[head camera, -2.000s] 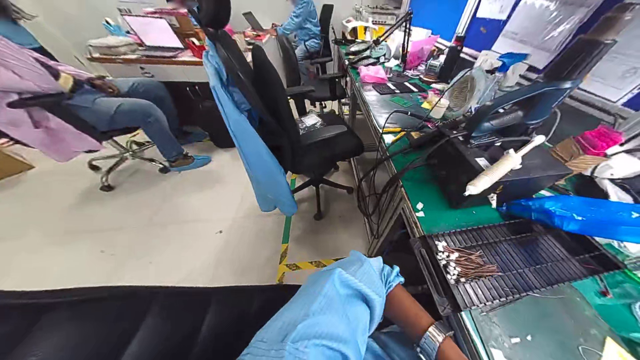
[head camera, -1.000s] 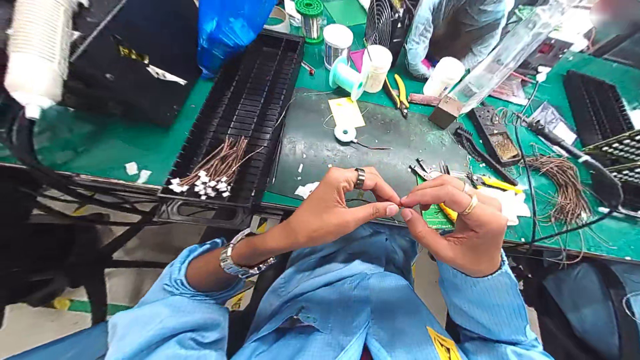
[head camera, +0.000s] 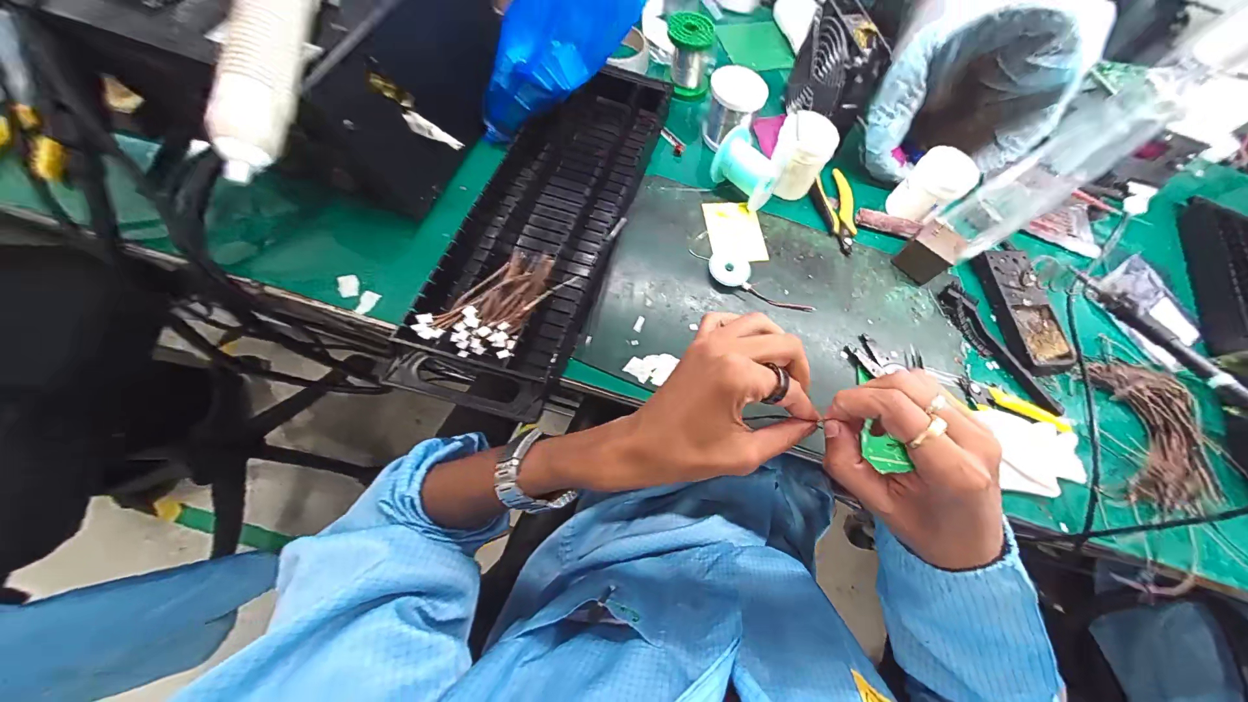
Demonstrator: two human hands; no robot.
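Observation:
My left hand [head camera: 726,405] and my right hand [head camera: 921,458] meet at the front edge of the bench, fingertips nearly touching. Between them they pinch a thin dark wire [head camera: 767,418], one hand on each side. Behind them, on a dark mat [head camera: 673,234], lie a small white spool [head camera: 729,269] with a short wire and a yellow paper [head camera: 735,231]. Brown wires with white ends [head camera: 487,317] rest in a black slotted tray [head camera: 575,146] left of the mat. Pliers [head camera: 877,359] lie just behind my right hand, and a bundle of brown wires [head camera: 1160,439] is farther right.
Solder spools [head camera: 690,54], white containers [head camera: 807,146] and yellow-handled cutters [head camera: 840,210] stand or lie behind the mat. A soldering iron [head camera: 1136,317] and its cable cross the right side. A blue bag [head camera: 561,58] overhangs the tray. Another person's sleeve [head camera: 907,88] is at the back.
The view has swung from the room and chairs to the bench. Both hands are in sight since a second ago, and their pinch on the wire looks much the same.

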